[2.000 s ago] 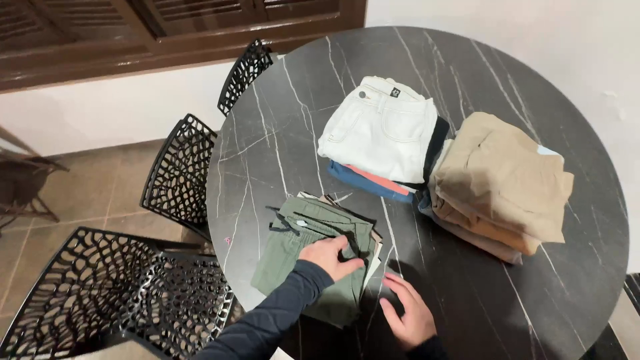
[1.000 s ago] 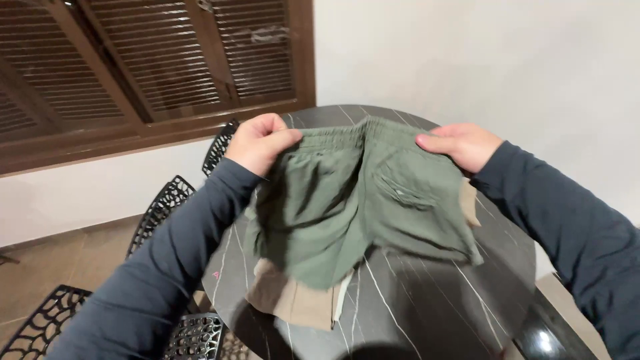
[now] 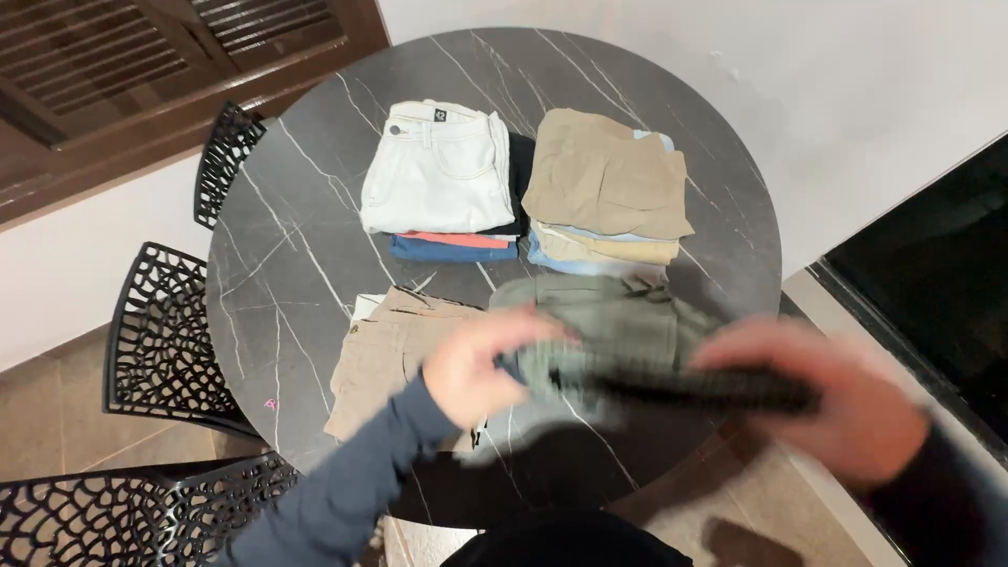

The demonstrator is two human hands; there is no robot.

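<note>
Green shorts (image 3: pixel 606 323), blurred by motion, are between my two hands above the near part of the round table. My left hand (image 3: pixel 492 362) grips their left side. At their right side is my right hand (image 3: pixel 819 394), fingers curled over the cloth. Beige shorts (image 3: pixel 378 346) lie on the table, just beyond my left wrist, over a white piece. Farther back, folded white denim (image 3: pixel 445 173) tops a stack with coral, blue and black garments. To its right, a folded tan garment (image 3: pixel 602 173) tops another stack of beige and light blue clothes.
The black marble-patterned table (image 3: pixel 276 315) has a round edge. Black openwork chairs (image 3: pixel 169 339) stand along its left side. A brown louvred shutter (image 3: pixel 102 71) is at the upper left, beside a white wall. Something dark and rounded (image 3: pixel 567 543) shows at the bottom edge.
A second ago the green shorts were held up, spread by the waistband; now they are lower and bunched between my hands. Two seconds ago they lay folded on the near pile. The view has tilted down.
</note>
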